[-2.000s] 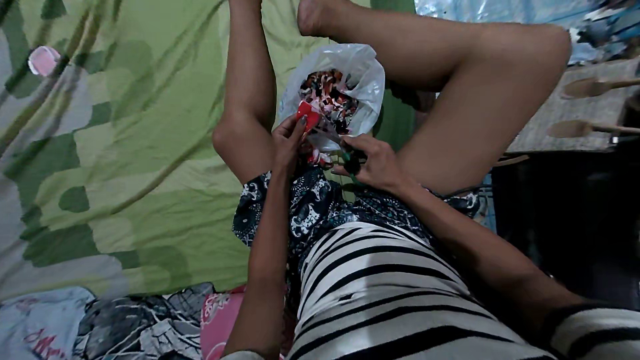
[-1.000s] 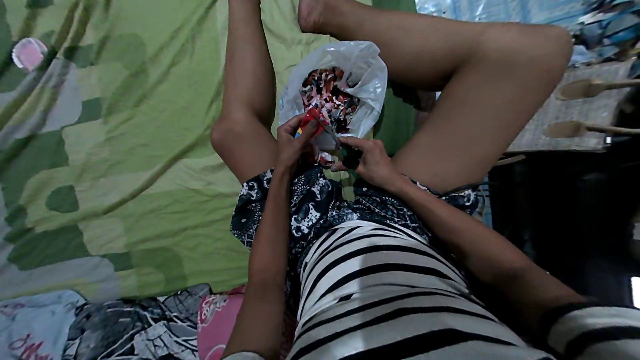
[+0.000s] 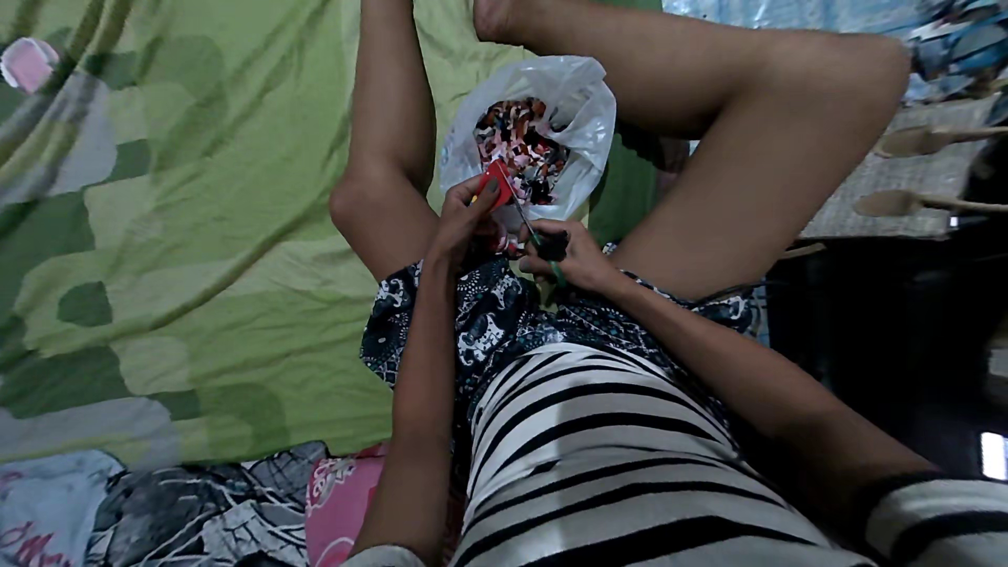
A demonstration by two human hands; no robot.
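Observation:
Between my legs stands a white plastic bag (image 3: 583, 102), its mouth spread around a heap of small cut scraps (image 3: 524, 146) in red, black, pink, white and brown. My left hand (image 3: 465, 209) pinches a red piece of material (image 3: 496, 185) over the near edge of the bag. In my right hand (image 3: 571, 256) is a pair of scissors (image 3: 524, 211) with green and dark handles, the blades pointing up and left against the red piece. More red and white material (image 3: 504, 239) lies below the bag, partly hidden by my hands.
A green patterned sheet (image 3: 236, 236) lies under me. At the far left is a small pink and white object (image 3: 29, 64). Two wooden spoons (image 3: 906, 203) rest on a woven mat (image 3: 850, 224) to the right. Folded fabrics and a pink pillow (image 3: 342, 504) lie at the lower left.
Both hands stay over the near edge of the bag with the red piece and the scissors. The scissor blades now show more plainly against the red piece.

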